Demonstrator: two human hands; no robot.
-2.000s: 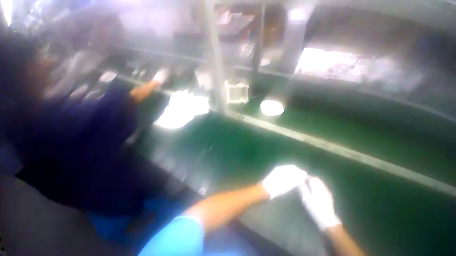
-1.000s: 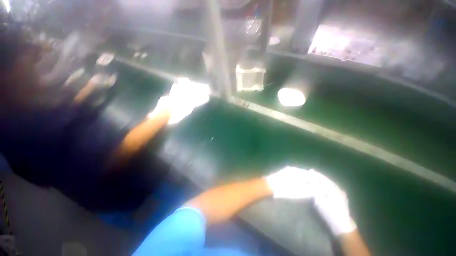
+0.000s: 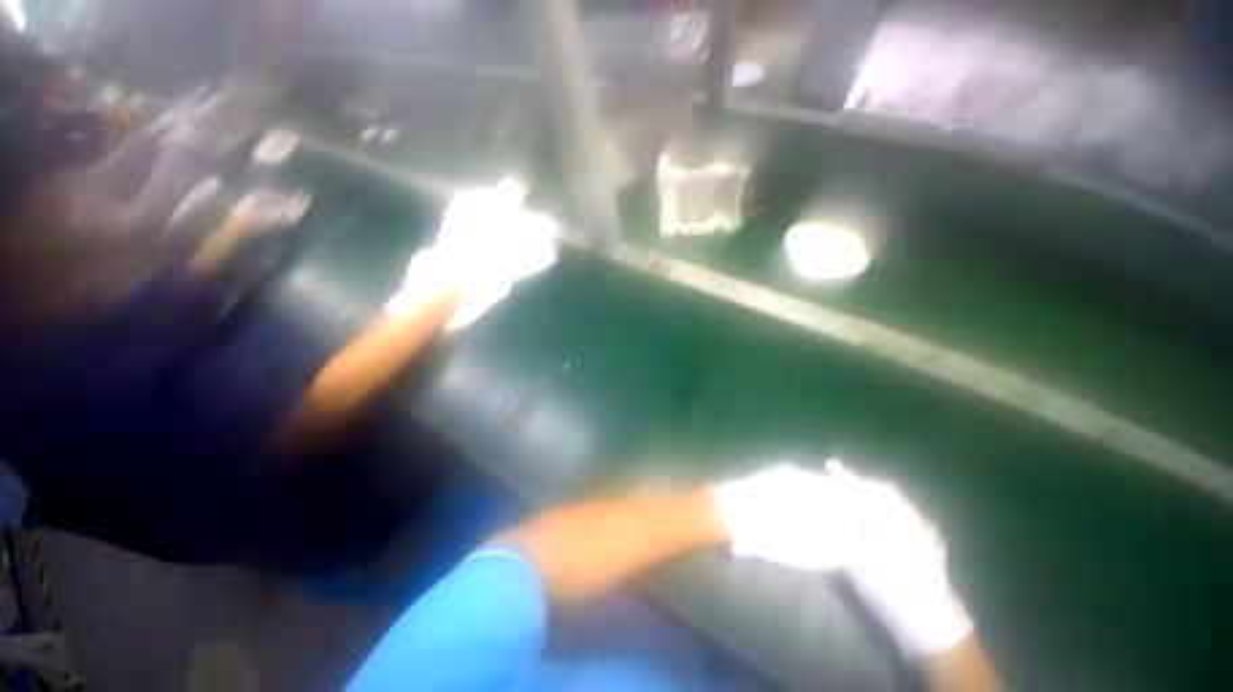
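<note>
My left hand (image 3: 788, 518), in a white glove, lies low over the green work surface (image 3: 649, 392) at the lower centre. My right hand (image 3: 909, 575), also gloved in white, comes up from the lower right and meets the left. The hands touch or overlap at the fingers. Glare turns both gloves into one white blob, so I cannot tell whether anything is between the fingers or how they are closed.
Beyond the pale divider rail (image 3: 838, 322), a squarish white part (image 3: 702, 195) and a rounded white part (image 3: 828, 252) lie on the green belt. An upright post (image 3: 584, 135) rises at the rail. At left, a neighbour's forearm (image 3: 365, 368) reaches to a glaring white area.
The view has shifted slightly. My hands have drawn closer together than two seconds ago and now overlap more. The neighbour's arm has come to the glaring white area.
</note>
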